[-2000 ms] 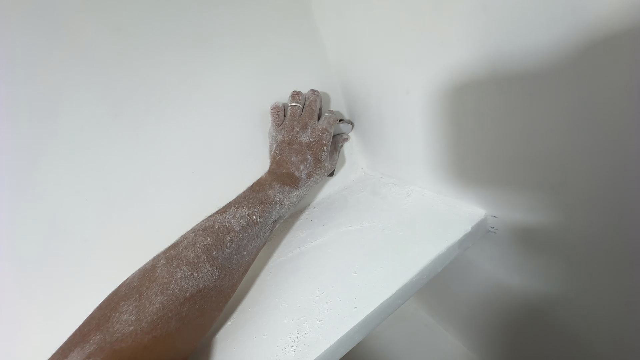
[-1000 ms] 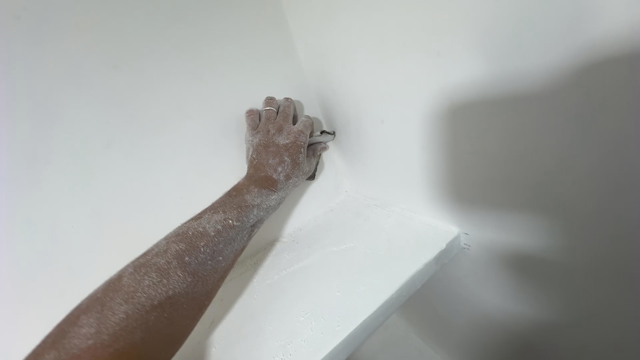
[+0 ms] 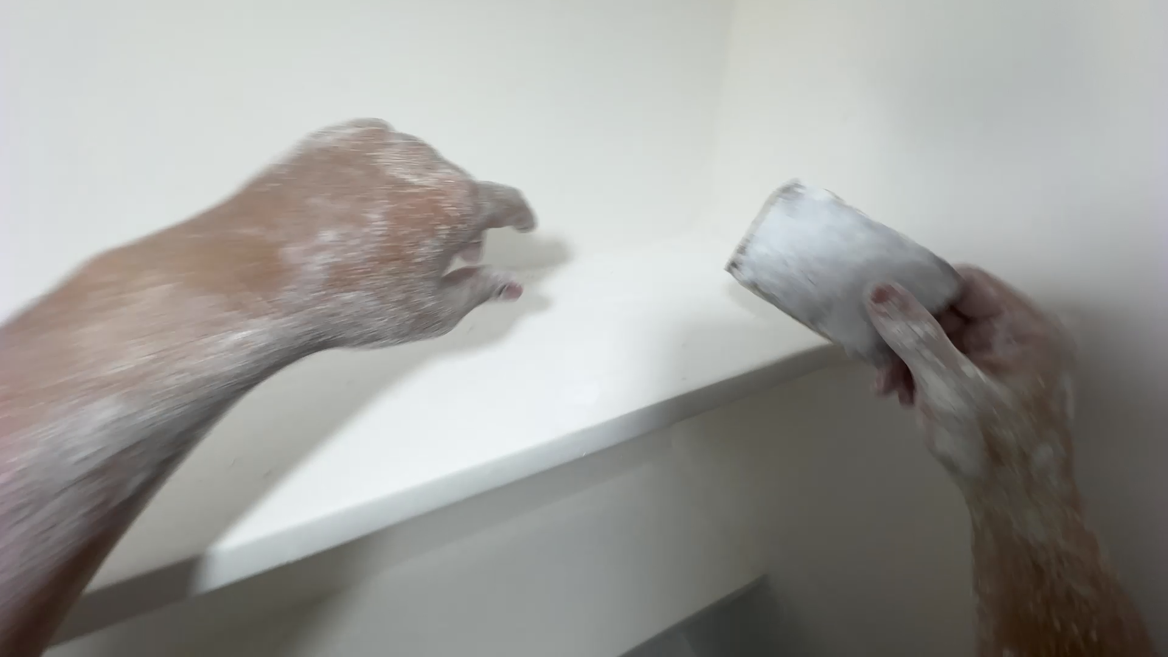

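White dust covers both hands and forearms. My left hand (image 3: pixel 401 228) hangs above a white shelf (image 3: pixel 584 365), its thumb and a finger apart with nothing seen between them; the other fingers are hidden behind the hand. On the right, my right hand (image 3: pixel 958 356) grips a dusty, roughly rectangular pad (image 3: pixel 839 265), perhaps a folded sheet of sandpaper or a sanding sponge. The thumb lies on its face and the fingers are behind it. The pad is tilted near the right end of the shelf.
White walls (image 3: pixel 584 109) meet in a corner behind the shelf. The shelf's front edge (image 3: pixel 511 465) runs slanting across the view. A grey surface (image 3: pixel 721 620) shows low down at the bottom.
Earlier a ringed hand pressed a small object to the wall by the corner. Now two hands are in view, the right one with the pad. The view has shifted closer to the shelf.
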